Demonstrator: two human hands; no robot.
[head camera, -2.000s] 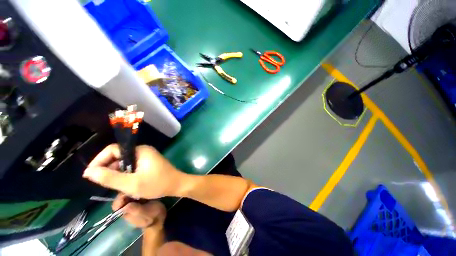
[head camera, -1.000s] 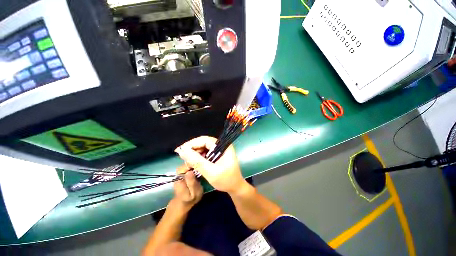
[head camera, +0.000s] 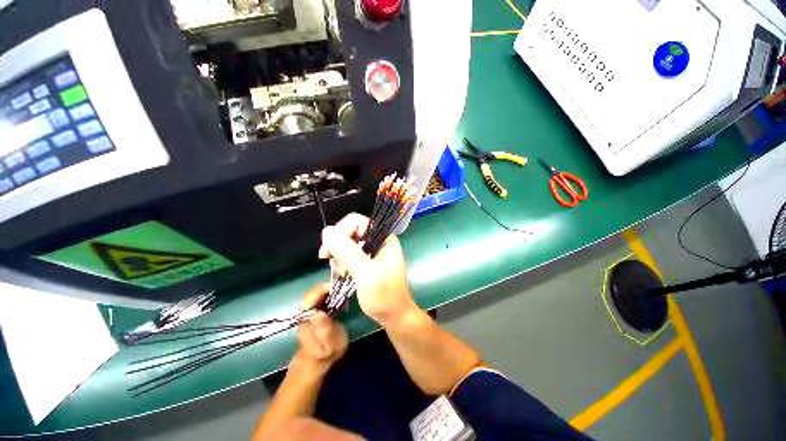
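Note:
My right hand (head camera: 372, 269) holds a bundle of black wires (head camera: 385, 216) with orange-red and white ends fanned at the top. Its thumb and finger also hold a single dark wire (head camera: 323, 208) whose tip reaches the metal-lined slot (head camera: 303, 189) of the machine. My left hand (head camera: 322, 334), just below, grips several long loose wires (head camera: 200, 354) at their white sections; their dark ends spread leftward over the bench. The fingers of both hands partly hide the wires between them.
The black-and-white machine (head camera: 215, 191) stands in front, with a touchscreen (head camera: 45, 121) and red knob. A second wire pile (head camera: 177, 317) lies beside white paper (head camera: 53, 353). To the right are a blue bin (head camera: 447, 192), pliers (head camera: 493, 168), scissors (head camera: 565, 186) and a white machine (head camera: 620, 73).
My right hand has moved slightly up, and a single wire now stretches from it to the slot. My left hand has lowered slightly. Earlier, the view was turned more towards the bin and floor.

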